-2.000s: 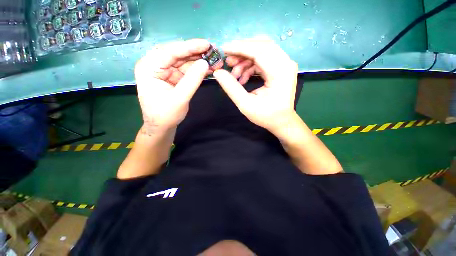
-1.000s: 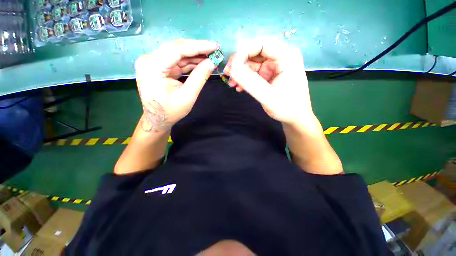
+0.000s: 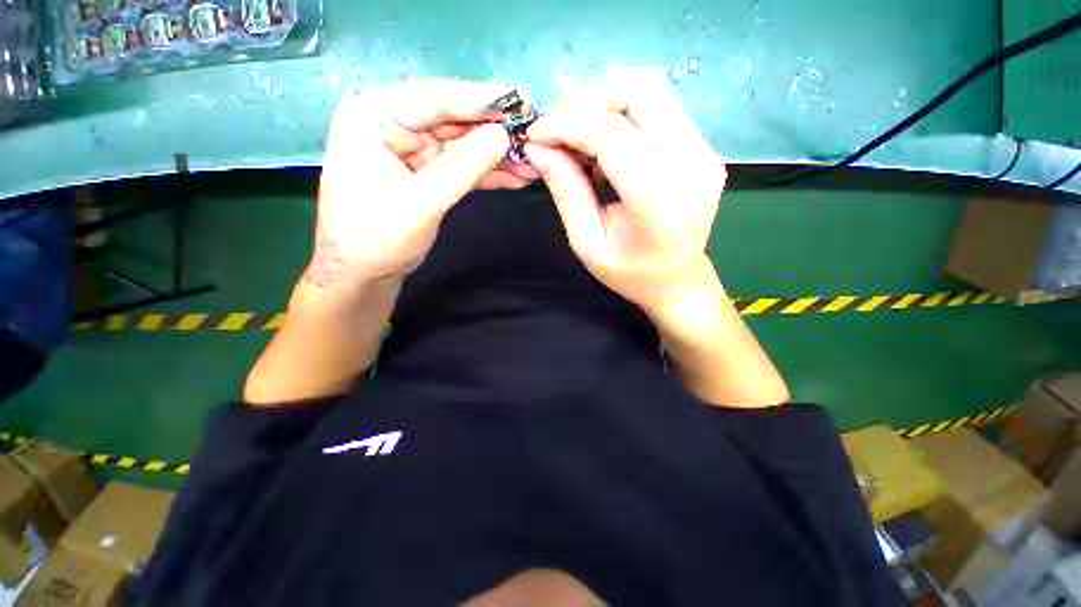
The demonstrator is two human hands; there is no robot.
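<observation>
A small green and black circuit board module (image 3: pixel 517 119) is held between the fingertips of both hands, above the bench's front edge. My left hand (image 3: pixel 397 178) grips it from the left with thumb and forefinger. My right hand (image 3: pixel 640 178) has its thumb and forefinger against the module's right side. Whether my right fingers pinch a separate tiny part there is too small to tell. The module is tilted and partly hidden by the fingertips.
A clear blister tray of modules (image 3: pixel 178 45) lies at the upper left, beside a stack of trays (image 3: pixel 21 53). A black cable (image 3: pixel 919 113) crosses the green mat (image 3: pixel 806 71) at right. Cardboard boxes (image 3: pixel 1002 247) stand on the floor, which has striped tape.
A second ago my right hand was apart from the module; now its fingertips are back against it. The module in my left hand has turned. The view has shifted slightly.
</observation>
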